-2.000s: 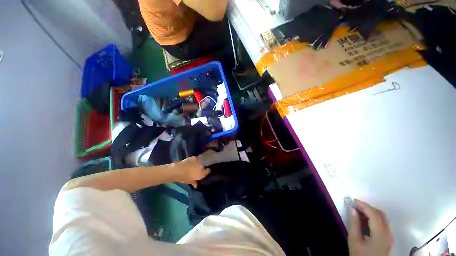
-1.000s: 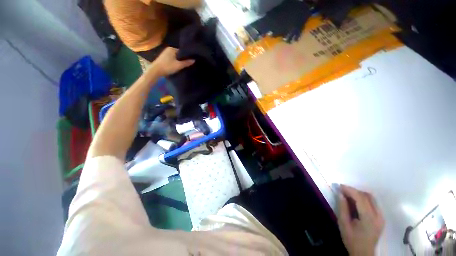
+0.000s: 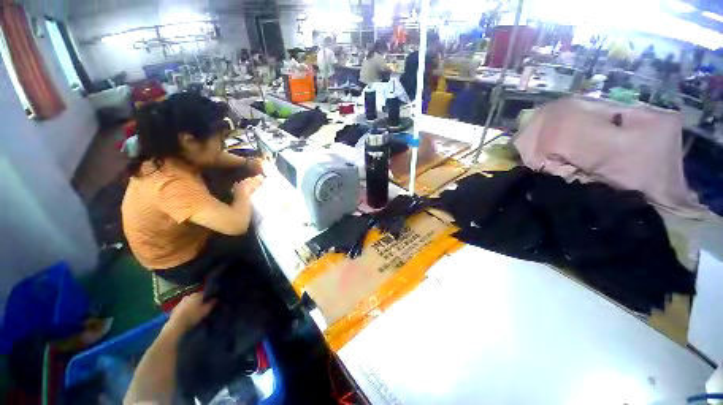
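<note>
My left hand (image 3: pixel 189 310), slightly blurred, grips a bundle of black cloth (image 3: pixel 230 336) at the lower left. The cloth hangs over the blue crate (image 3: pixel 103 356) and hides part of what is inside it. My right hand is out of the picture. The white sewing table (image 3: pixel 468 324) lies to the right, with taped brown cardboard (image 3: pixel 357 293) along its far left end.
A pile of black cut pieces (image 3: pixel 571 229) lies beyond the table. A person in an orange top (image 3: pixel 162 210) sits ahead left at a white machine (image 3: pixel 323 186). A dark bottle (image 3: pixel 376 170) stands beside it. Another blue crate (image 3: pixel 47 304) is at far left.
The view has risen to show the workshop. My left hand lifted black cloth from near my lap and still holds it by the crate. My right hand has left the picture.
</note>
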